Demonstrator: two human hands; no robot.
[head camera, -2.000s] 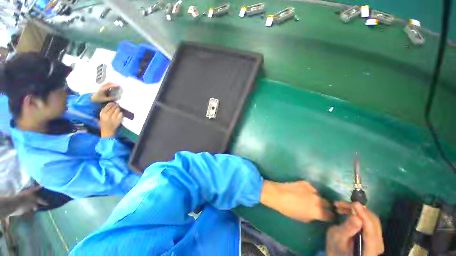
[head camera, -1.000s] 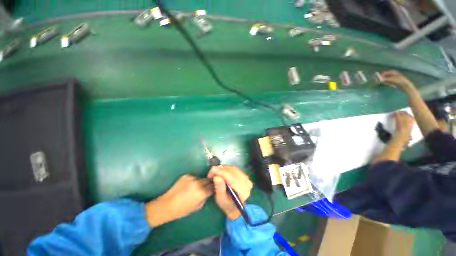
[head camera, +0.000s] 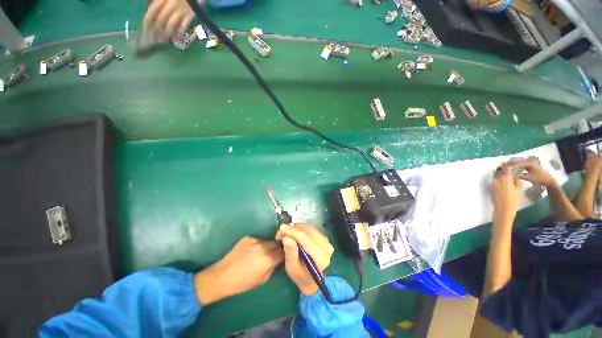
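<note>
My right hand (head camera: 305, 256) holds a soldering iron (head camera: 284, 218) by its black handle, its thin metal tip pointing up and left above the green mat. My left hand (head camera: 245, 265) is beside it, fingers curled and fingertips close to the right hand's fingers. Whether the left fingers hold anything is hidden. A silver electronic module (head camera: 59, 225) lies in the black parts tray (head camera: 100, 191) at the left.
A black box (head camera: 377, 198) with tan tape stands right of my hands, beside a small tray of dark bits (head camera: 389, 244) and a clear plastic bag (head camera: 429, 231). A black cable hangs across the view. Modules lie beyond. Another person works at right; a blurred hand reaches in at the top.
Since two seconds ago the view has swung right. Since one second ago my hands have barely moved. A blurred hand has appeared over the modules at the top left.
</note>
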